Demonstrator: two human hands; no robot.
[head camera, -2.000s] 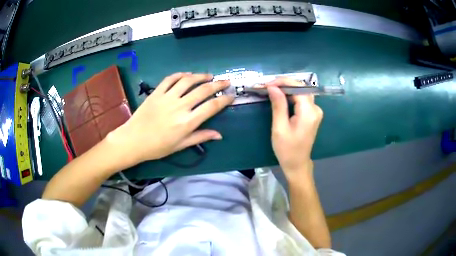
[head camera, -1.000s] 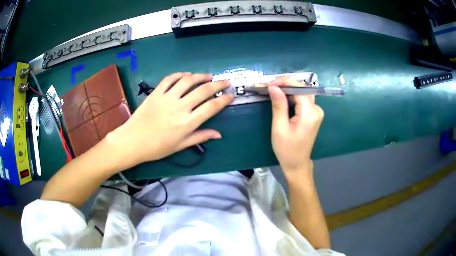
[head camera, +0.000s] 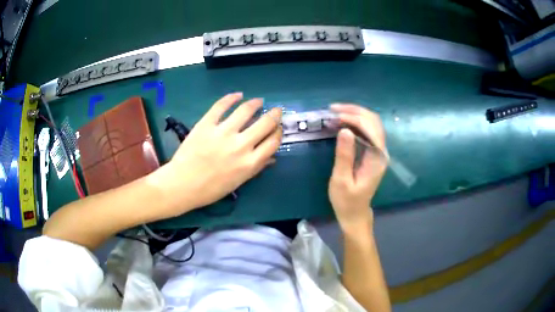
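A flat grey bar module (head camera: 313, 125) with dark-centred cells lies on the green bench. My left hand (head camera: 228, 149) rests over its left end, fingertips on the bar, hiding that part. My right hand (head camera: 360, 155) is at the bar's right end, holding a slim silver pen-like tool, perhaps tweezers (head camera: 398, 169), whose rear end points down and right. The tool is blurred and its tip is hidden by the fingers. A dotted sheet (head camera: 274, 112) shows partly behind the bar.
A stacked bar module (head camera: 283, 44) and another bar (head camera: 108, 73) lie along the metal rail. A brown-red pad (head camera: 115, 146) and a blue case with yellow front (head camera: 27, 158) are at left. A corded black tool (head camera: 176, 127) lies near my left hand. A black perforated strip (head camera: 511, 111) is at right.
The silver tool has swung from level to slanting down-right, and my right fingers have lifted and spread. The bar now tilts slightly, with different cells showing. The whole view has shifted a little.
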